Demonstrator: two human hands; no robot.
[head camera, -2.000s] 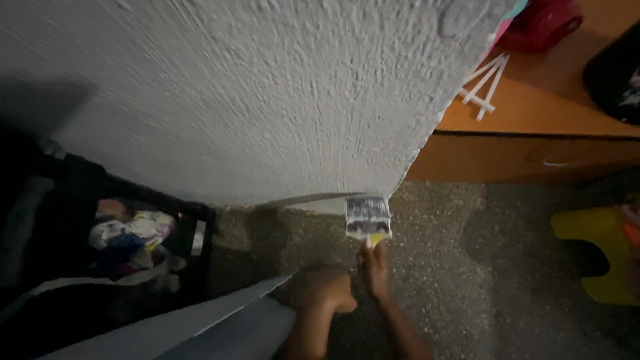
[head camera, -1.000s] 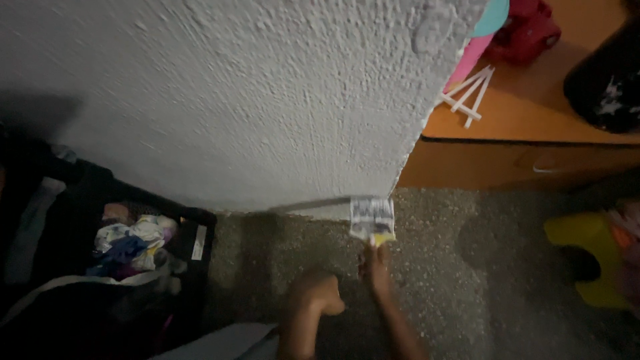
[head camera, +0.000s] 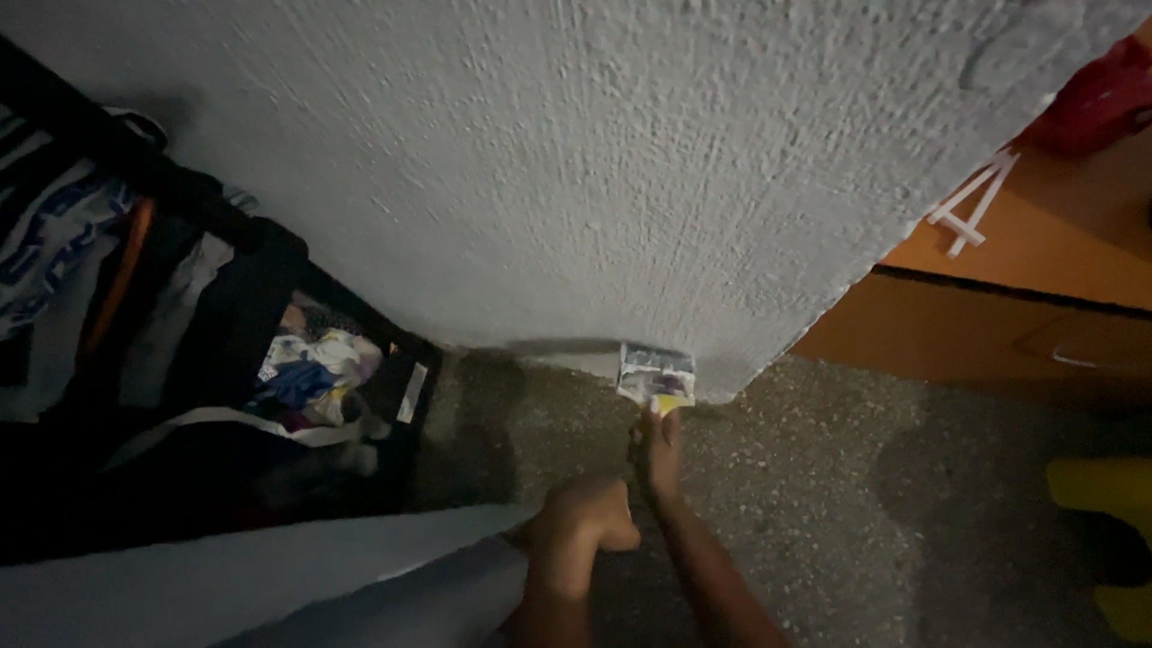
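Observation:
My right hand (head camera: 661, 454) grips the yellow handle of a wide paintbrush (head camera: 657, 373), whose head is smeared with white paint. The bristle end touches the bottom of a rough, textured white wall (head camera: 576, 198), a little left of its corner edge. Just left of and below the right hand is my left hand (head camera: 587, 511), its fingers curled; whether anything is inside them cannot be seen. A speckled floor (head camera: 810, 477) lies under both hands.
At left, a black-framed rack (head camera: 189, 193) and a dark bin (head camera: 423, 378) hold clothes (head camera: 315, 373). An orange wooden cabinet (head camera: 945, 333) stands right of the wall, bearing a white stick frame (head camera: 976, 207) and a red object (head camera: 1098, 103). A yellow plastic item (head camera: 1098, 486) is at far right.
The brush has shifted left along the wall's foot, away from the corner, still in my right hand. The view has turned somewhat toward the left.

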